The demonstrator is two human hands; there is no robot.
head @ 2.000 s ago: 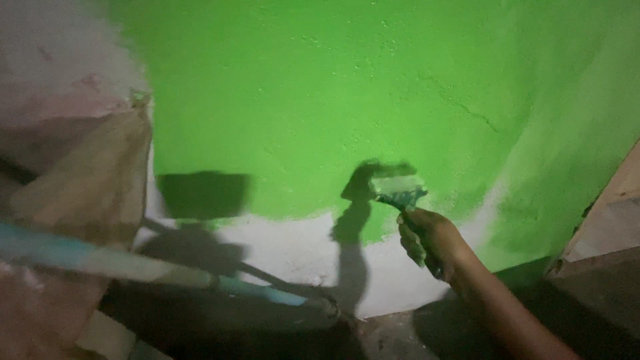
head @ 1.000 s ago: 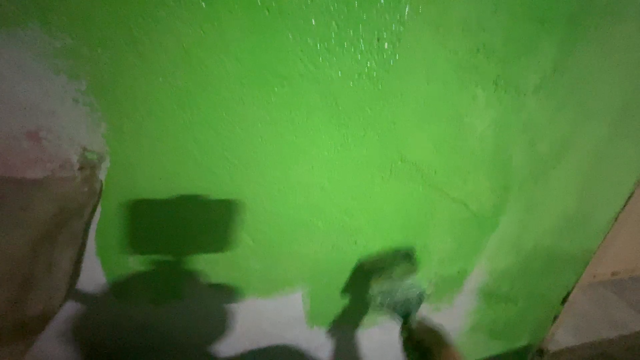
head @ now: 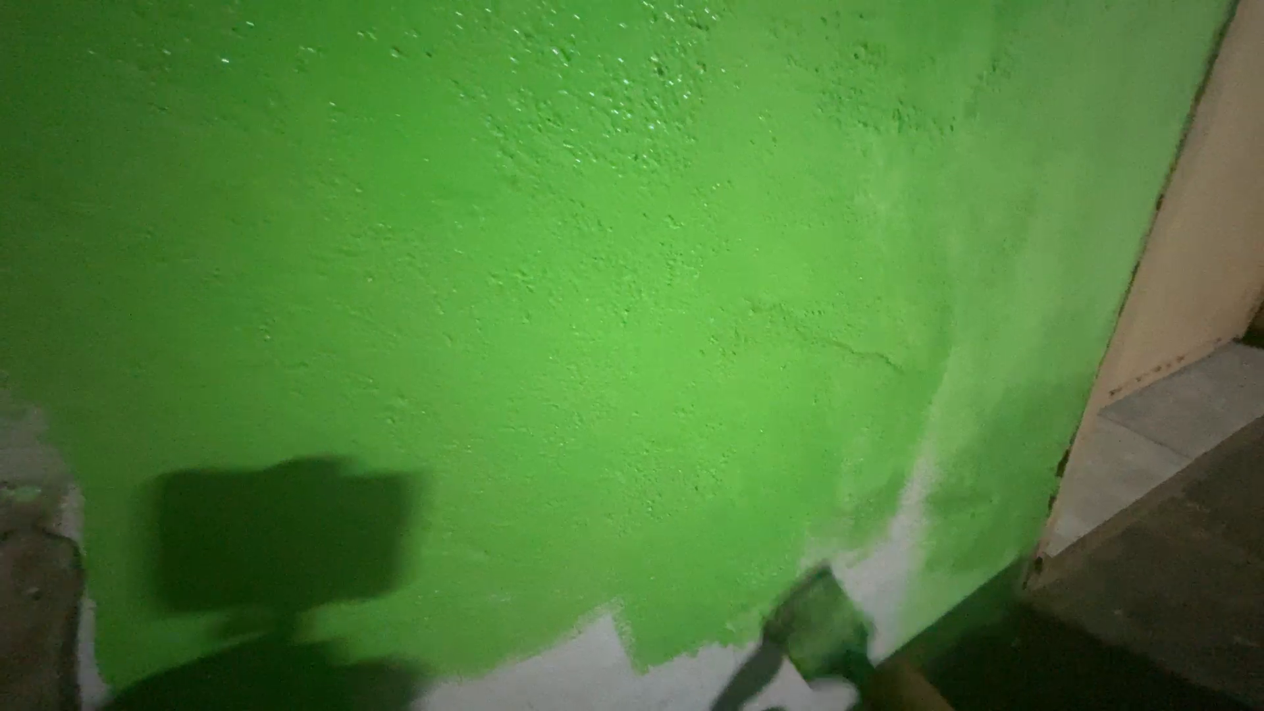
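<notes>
Low on the right of centre, a paintbrush (head: 820, 627) with green paint on it lies against the wall, over the border of green paint and bare whitish surface. My right hand (head: 904, 688) holds it by the handle; only a blurred part of the hand shows at the bottom edge. Wet green paint (head: 592, 346) covers most of the wall, with glossy specks near the top. Unpainted whitish patches (head: 553, 667) run along the bottom, and another pale strip rises right of the brush. My left hand is out of view.
At the right, the wall ends at an edge beside a beige surface (head: 1195, 237), with grey floor (head: 1136, 474) below. A brownish rough surface (head: 35, 612) stands at the lower left. Dark shadows, one of them rectangular, fall on the lower left of the wall.
Green paint reaches further down the lower wall than two seconds ago. The blue-and-white pole seen then at the lower left is out of view. The view has shifted noticeably.
</notes>
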